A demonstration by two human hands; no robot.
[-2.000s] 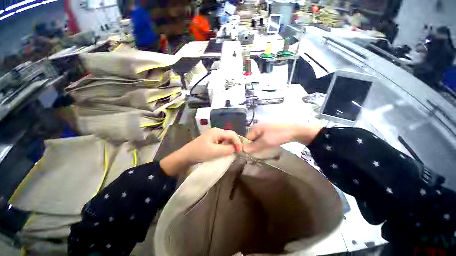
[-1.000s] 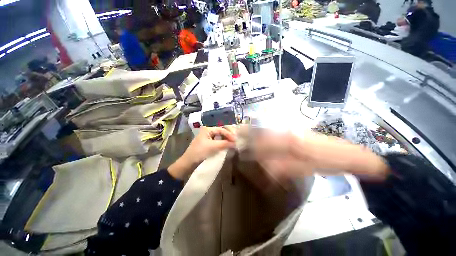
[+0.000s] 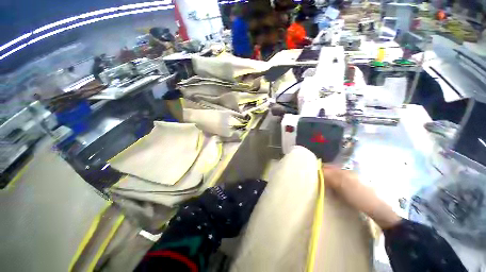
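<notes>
A beige bag body (image 3: pixel 285 212) stands in front of me, its outer side facing me. A yellow bound seam (image 3: pixel 315 226) runs down it. Its upper end is just below the sewing machine's dark grey front cover (image 3: pixel 318 139). My left sleeve reaches behind the bag's left side; my left hand is hidden there. My right hand (image 3: pixel 341 180) is blurred at the bag's upper right edge; its fingers are hidden behind the cloth, so its grip cannot be told.
Folded bag bodies (image 3: pixel 160 151) with yellow edges are heaped at the left, more behind them. Another beige piece (image 3: pixel 42 212) lies at the lower left. A clear bag of metal hardware (image 3: pixel 453 204) lies on the white table at the right. People stand in the background.
The view has swung left. The bag has turned from its open mouth facing me to its outer side with the yellow seam. My left hand has gone out of sight behind it.
</notes>
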